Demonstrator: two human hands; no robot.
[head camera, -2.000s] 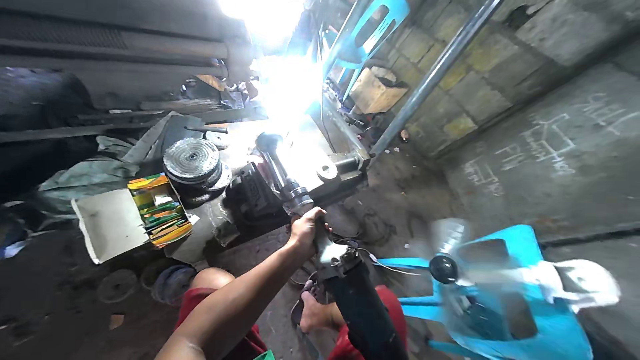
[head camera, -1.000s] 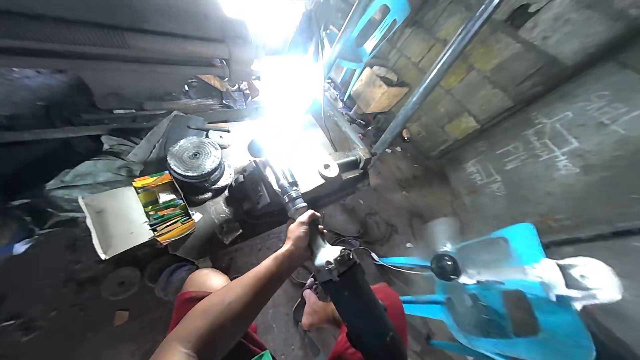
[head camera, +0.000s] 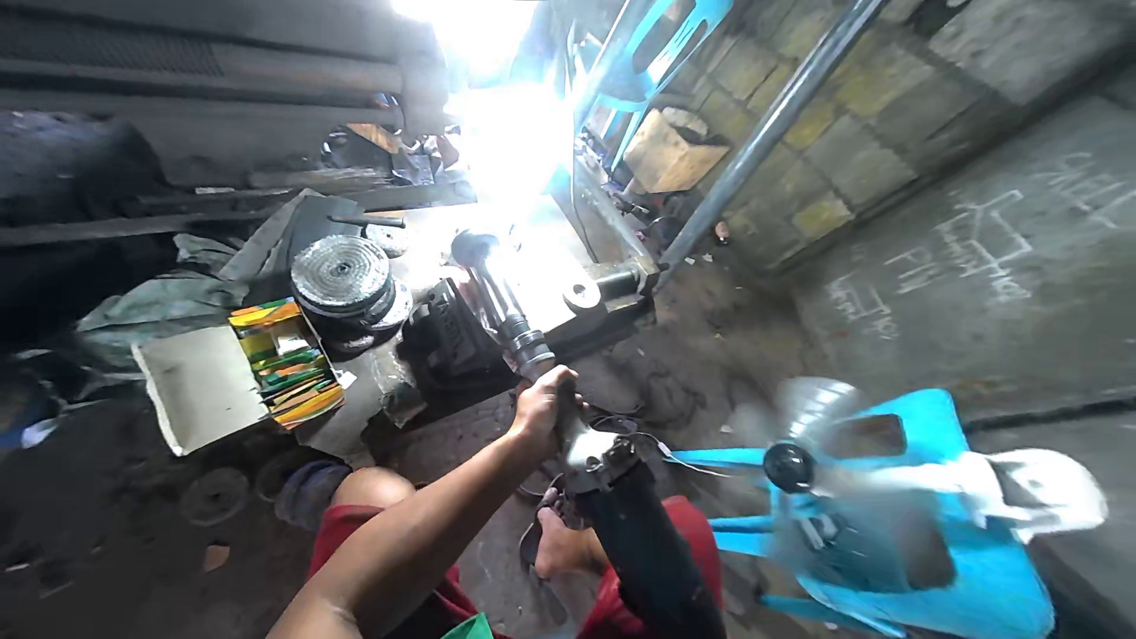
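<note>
My left hand (head camera: 546, 408) is closed around a grip between the ribbed near end of a shiny metal shaft (head camera: 506, 306) and the metal head of a power tool (head camera: 601, 453). The tool looks like a grinder; its black body (head camera: 652, 550) runs down between the knees. The shaft lies beside a dark bench vise (head camera: 454, 328), its far end in glare; whether the jaws hold it cannot be told. My right hand is not in view. Left of the vise is a stack of round discs (head camera: 342, 271), and by it an open cardboard box (head camera: 204, 386) of colourful packets.
A blue plastic chair (head camera: 985, 568) at right bears a spinning fan (head camera: 790, 468). A metal pipe (head camera: 772, 133) slants near the block wall (head camera: 852, 151). Cables (head camera: 657, 439) lie near the bare foot (head camera: 564, 546). A ring-shaped piece (head camera: 581, 294) is at the bench edge, and a wooden box (head camera: 670, 155) stands behind.
My left hand keeps its hold on the grip. The fan's blurred blades show at different angles.
</note>
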